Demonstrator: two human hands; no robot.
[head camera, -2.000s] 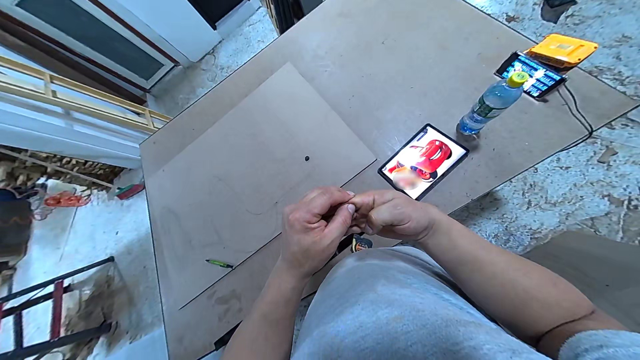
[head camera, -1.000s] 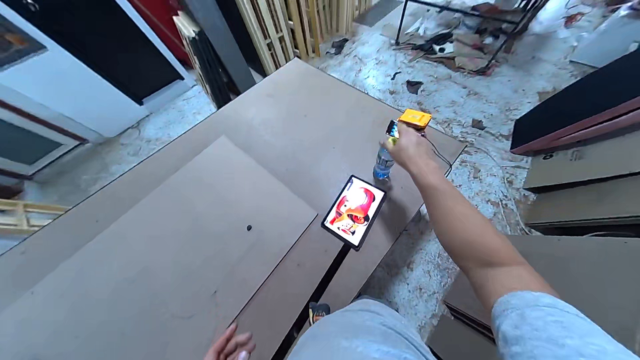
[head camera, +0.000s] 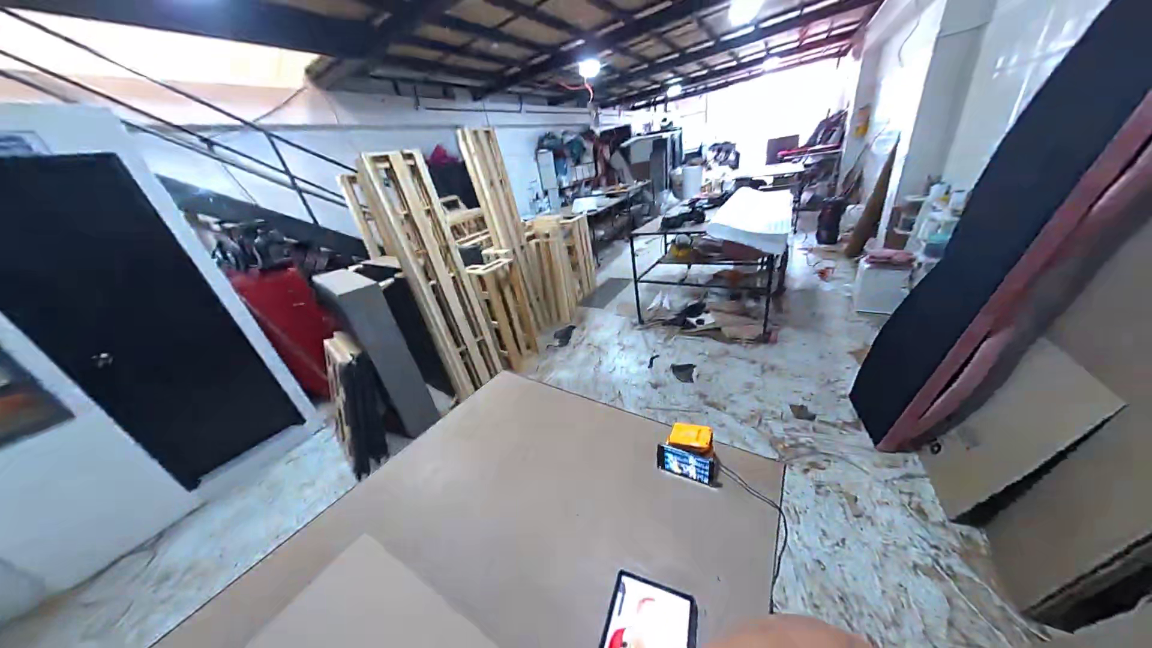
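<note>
At the bottom edge, a blurred patch of skin belongs to my right hand (head camera: 785, 633) or forearm; its fingers and anything in them are out of sight. Just to its left, a tablet (head camera: 650, 614) with a lit picture lies on the table (head camera: 504, 477), cut off by the frame. A phone (head camera: 687, 464) with a lit screen leans against a yellow object (head camera: 691, 437) near the table's far right corner, a cable running from there over the edge. A flat board (head camera: 369, 598) lies on the table at lower left. My left hand is outside the view.
Wooden frames (head camera: 432, 270) and a grey panel (head camera: 378, 342) stand beyond the table's far left side. Farther back is a metal-framed worktable (head camera: 702, 281). Large boards (head camera: 1026, 432) lean at the right, and scraps lie on the floor (head camera: 621, 360).
The view has swung up toward the room. One second ago my right hand was at the water bottle by the tablet; the bottle no longer shows there. My left hand has left the view.
</note>
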